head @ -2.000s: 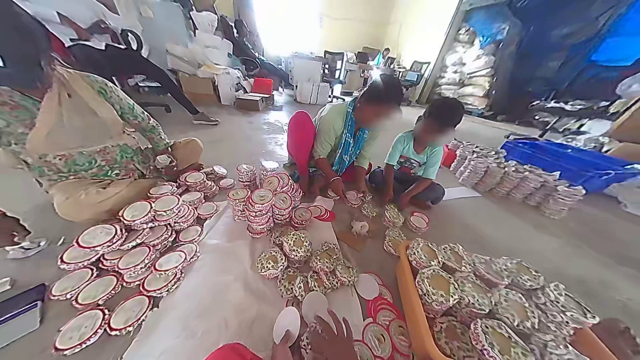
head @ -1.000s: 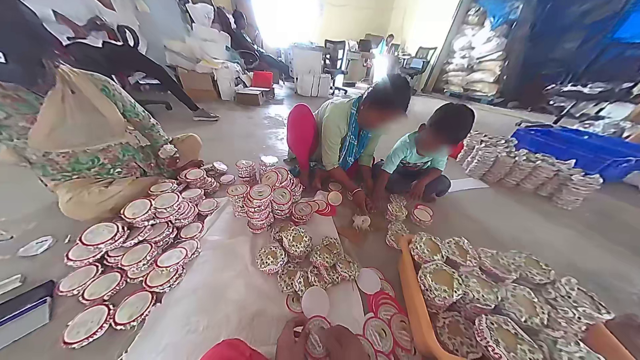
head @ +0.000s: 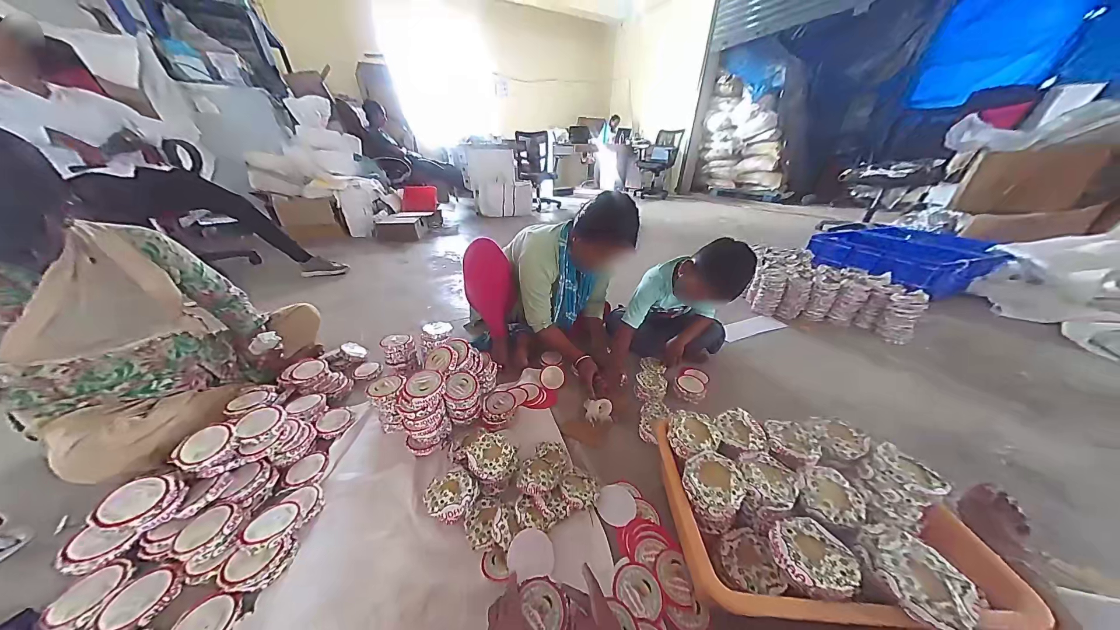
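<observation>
At the bottom edge, my left hand point(head: 506, 607) and my right hand point(head: 595, 604) sit on either side of a round, red-rimmed disc point(head: 542, 604), holding it between them. Both hands are partly cut off by the frame. Just above lies a plain pale disc point(head: 530, 553). Loose red-rimmed discs point(head: 639, 591) overlap close to my right hand. Beyond are small stacks of round pieces in green-patterned wrapping point(head: 490, 457). Similar wrapped stacks point(head: 809, 542) fill an orange crate at the right.
Red-rimmed round stacks point(head: 206, 529) cover the left floor beside a seated person point(head: 131, 332). Two people point(head: 569, 289) point(head: 682, 297) crouch ahead, handling small pieces. More stacks point(head: 822, 293) stand near a blue crate point(head: 910, 254). A pale sheet point(head: 350, 542) lies on the floor.
My right hand was spread over the pieces two seconds ago; both hands are now at one disc. The pale disc that was at my left hand now lies on the pile.
</observation>
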